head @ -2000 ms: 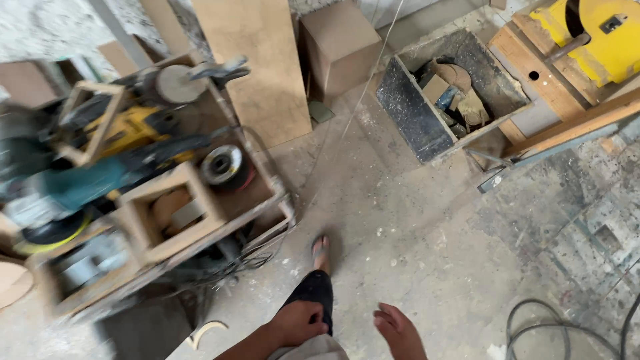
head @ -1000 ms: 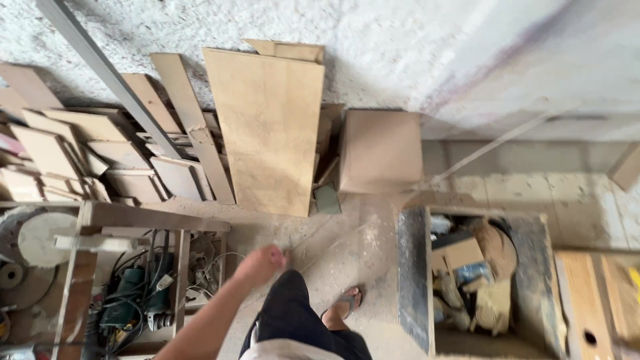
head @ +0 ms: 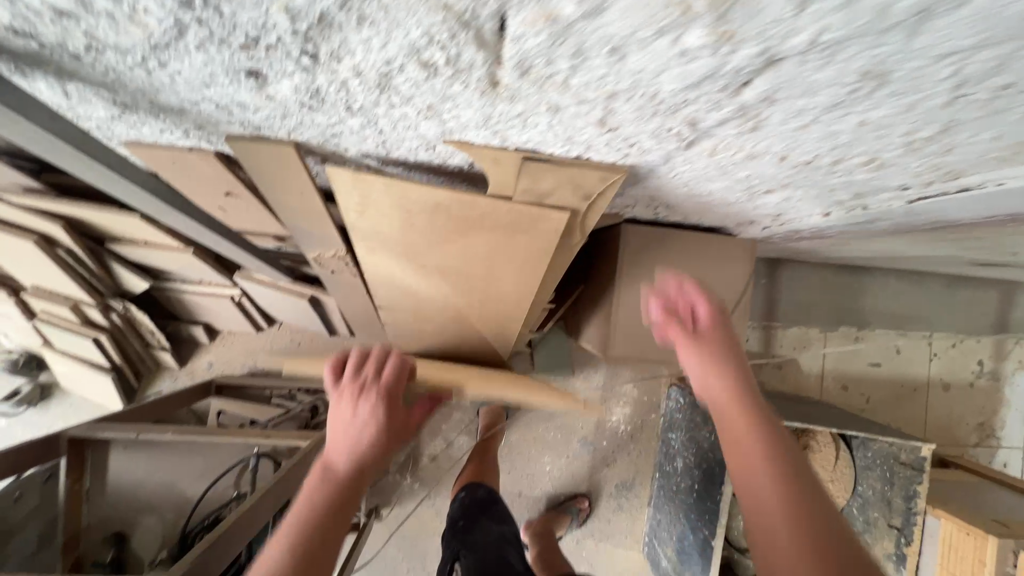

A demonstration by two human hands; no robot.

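My left hand (head: 372, 400) grips a narrow, flat wooden board (head: 496, 386), its fingers over the near middle of it; the board is blurred and lies roughly level across my view. My right hand (head: 680, 308) is raised, blurred, in front of the cardboard box (head: 688, 272), and nothing shows in it; how far its fingers are apart is unclear. Beyond the held board, a large plywood panel (head: 448, 256) leans on the rough white wall, with another cut sheet (head: 560, 180) behind it.
Several board offcuts (head: 72, 336) lean at the left, beside a grey metal bar (head: 160, 192). A wooden-framed cart (head: 192, 432) with cables is at lower left. A dark speckled bin (head: 688, 480) stands at lower right, near a wooden piece (head: 972, 512). A cable crosses the floor.
A wooden board is now in my left hand, which was seen without it a second ago. My right hand has come into view. The view has moved nearer to the wall.
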